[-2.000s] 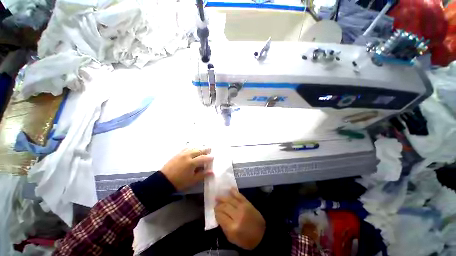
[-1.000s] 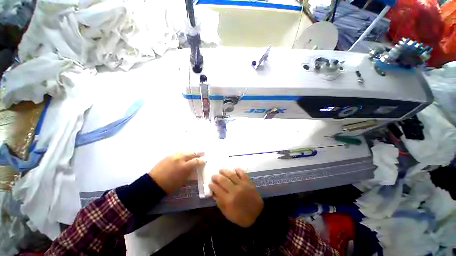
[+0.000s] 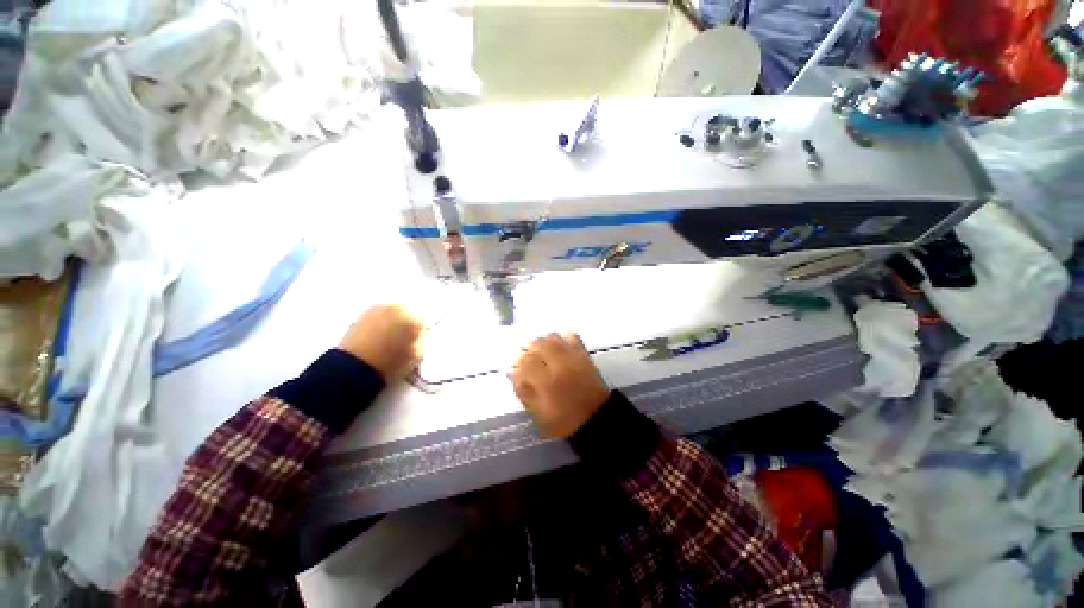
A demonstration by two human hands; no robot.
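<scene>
The white sewing machine (image 3: pixel 618 202) stands across the table; its presser foot (image 3: pixel 504 302) is beside a bright light. My left hand (image 3: pixel 386 341) rests on the table left of the presser foot, fingers bent. My right hand (image 3: pixel 556 378) lies right of and in front of the foot, fingers curled. The glare between my hands washes out the table, so I cannot tell whether the white strip is under my fingers. A small dark curved thing shows below my left hand; I cannot tell what it is.
Snips (image 3: pixel 687 343) and a dark green tool (image 3: pixel 799 301) lie right of the needle. A light blue strip (image 3: pixel 232 323) and long white strips (image 3: pixel 119 392) lie left. White pieces (image 3: pixel 202 71) are heaped at back left. More white pieces (image 3: pixel 963 475) hang at right. A red thing (image 3: pixel 794 511) is below the table.
Both hands have moved forward from the table's front edge to beside the presser foot and are further apart. The white strip between them no longer shows. The view has shifted.
</scene>
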